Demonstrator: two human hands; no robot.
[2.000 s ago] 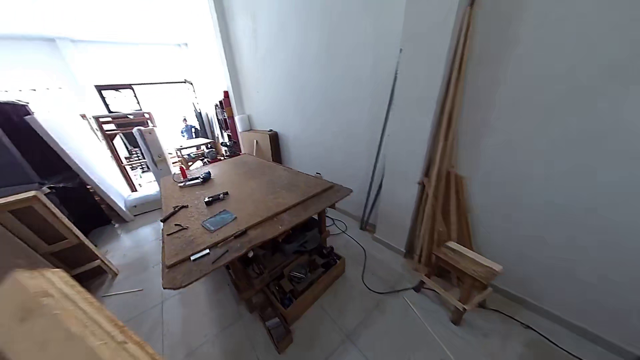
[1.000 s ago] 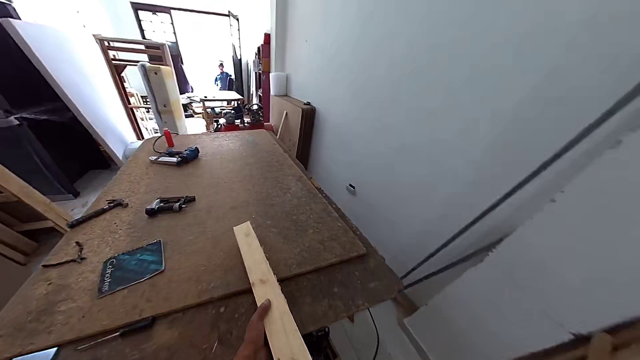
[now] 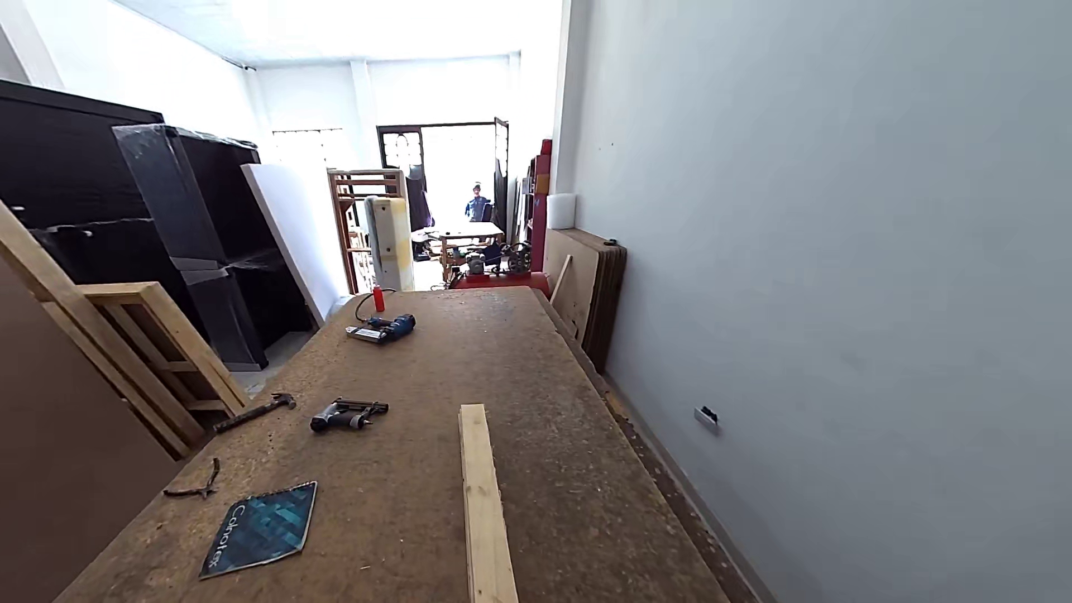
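Note:
Neither of my hands shows in the head view. A pale wooden board (image 3: 484,511) lies lengthwise on the brown workbench top (image 3: 569,452), its near end cut off by the bottom edge of the view. To its left is a pneumatic stapler (image 3: 347,414), with a claw hammer (image 3: 255,412) beyond it to the left. A pair of pincers (image 3: 201,484) lies near the bench's left edge, above a blue-green printed notebook or card (image 3: 261,529). Farther back rests a blue nail gun (image 3: 383,328) near a red bottle (image 3: 378,299).
A white wall with a socket (image 3: 707,418) runs along the right. Brown panels (image 3: 578,289) lean there. Wooden frames (image 3: 159,343) and dark plastic-wrapped furniture (image 3: 209,226) stand left. Past the bench are a red compressor (image 3: 502,280) and a distant person (image 3: 478,203) by the doorway.
One second ago a hand held the wooden board over the bench's near edge; now the board lies farther onto the top and that hand is out of view. The view has moved closer to the bench.

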